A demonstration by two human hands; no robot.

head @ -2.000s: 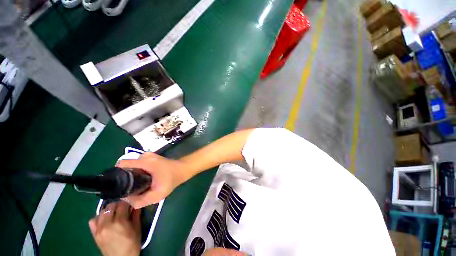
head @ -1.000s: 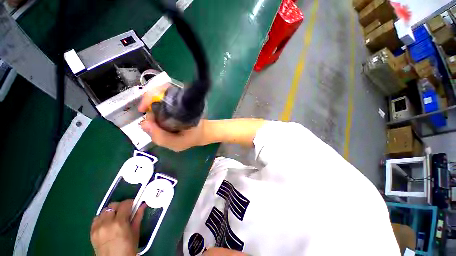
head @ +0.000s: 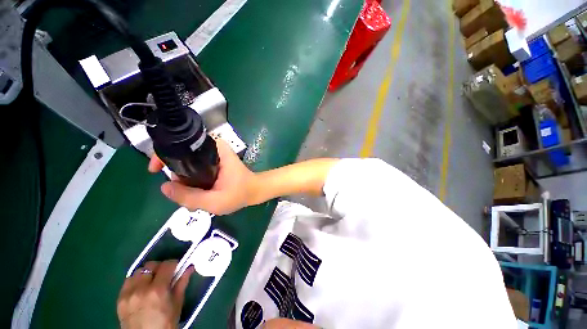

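Observation:
My right hand is closed around the black electric screwdriver, between the screw feeder and the housings. Its lower end is hidden by my hand. Two white plastic loop housings lie side by side on the green surface, round discs towards the feeder. My left hand holds their loops, fingers over the inner sides. A ring shows on one finger. The white screw feeder stands beyond, its dark hopper partly covered by the screwdriver and its cord.
The thick black cord loops over the upper left. A grey metal upright stands left of the feeder. A red stool stands beyond the green bench edge. Cartons and shelves are at the far right.
My right hand and the screwdriver moved from the housings to the feeder, then back a little towards the housings. The two discs came into view. My left hand stayed on the loops.

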